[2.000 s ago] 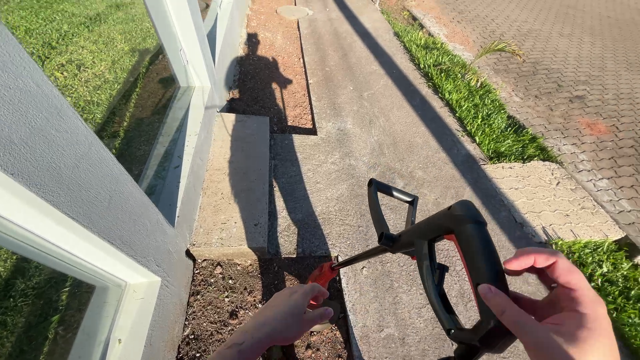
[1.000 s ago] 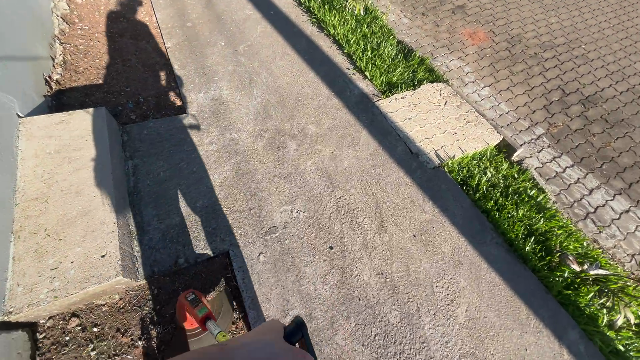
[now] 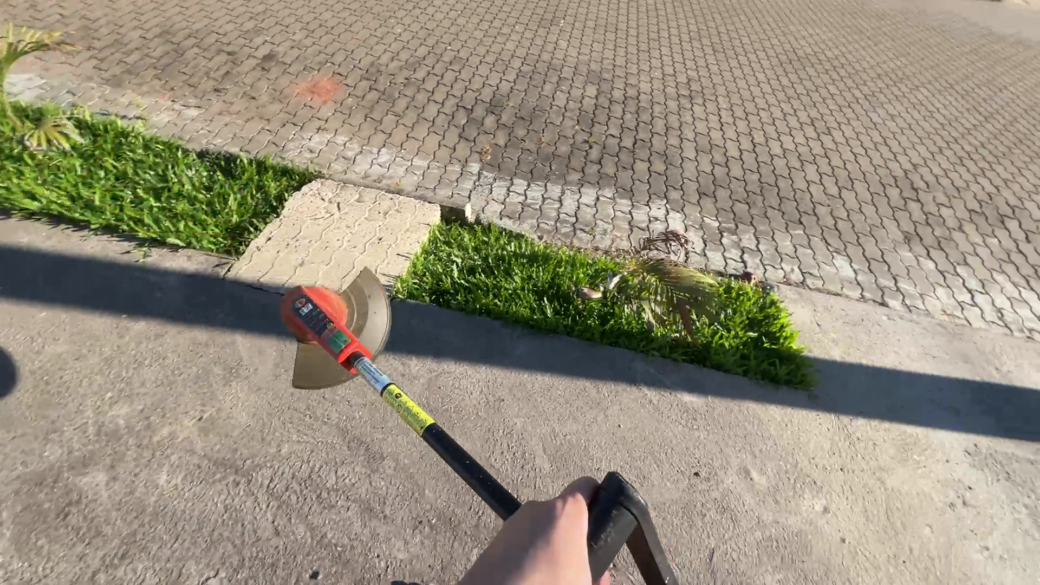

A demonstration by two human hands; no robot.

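Observation:
My left hand is closed around the black auxiliary handle of a string trimmer, low in the view. Its black shaft, with a yellow label, runs up and left to the orange-red trimmer head. A curved translucent guard sits around the head. Head and guard appear over the concrete walkway, beside a tan paved slab; their height above it cannot be told. My right hand and the trimmer's rear handle are out of the frame.
Grass strips lie on both sides of the tan slab, between the concrete walkway and the interlocking block paving. A dry palm frond lies on the right strip. A long shadow crosses the walkway.
The view has swung right. Two seconds ago my left hand was near the orange head and my right by the rear handle; now the left grips the front handle. The head has moved from the soil bed.

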